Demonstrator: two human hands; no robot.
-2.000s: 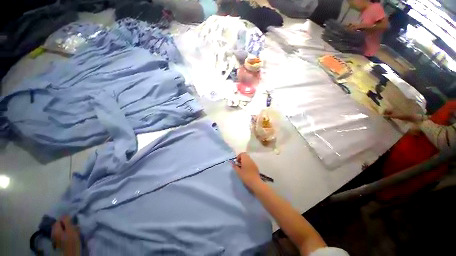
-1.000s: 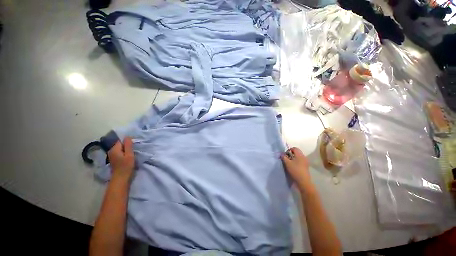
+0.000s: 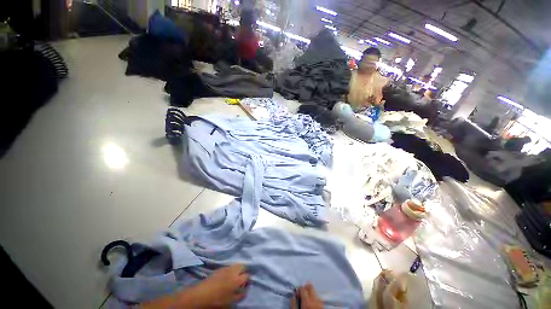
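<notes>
A light blue shirt [image 3: 302,253] lies on the table in front of me, its collar and black hanger hook [image 3: 115,247] at the left. My left hand [image 3: 220,288] is on the shirt front below the collar, fingers curled in and pinching the cloth. My right hand [image 3: 307,298] is lower on the shirt front, cut off by the bottom edge, with its fingertips together on the cloth. The cloth under the fingertips is hidden.
A pile of light blue shirts [image 3: 260,163] on black hangers lies behind. At right are white strips [image 3: 386,169], a pink-red bottle [image 3: 399,221], a crumpled bag [image 3: 391,291] and clear poly bags [image 3: 465,247]. A person [image 3: 365,81] and dark heaps [image 3: 317,66] are at the far side.
The view has tilted up, showing the far side of the room. My left hand has moved from the collar onto the shirt front; my right hand has left the hem and come closer to it.
</notes>
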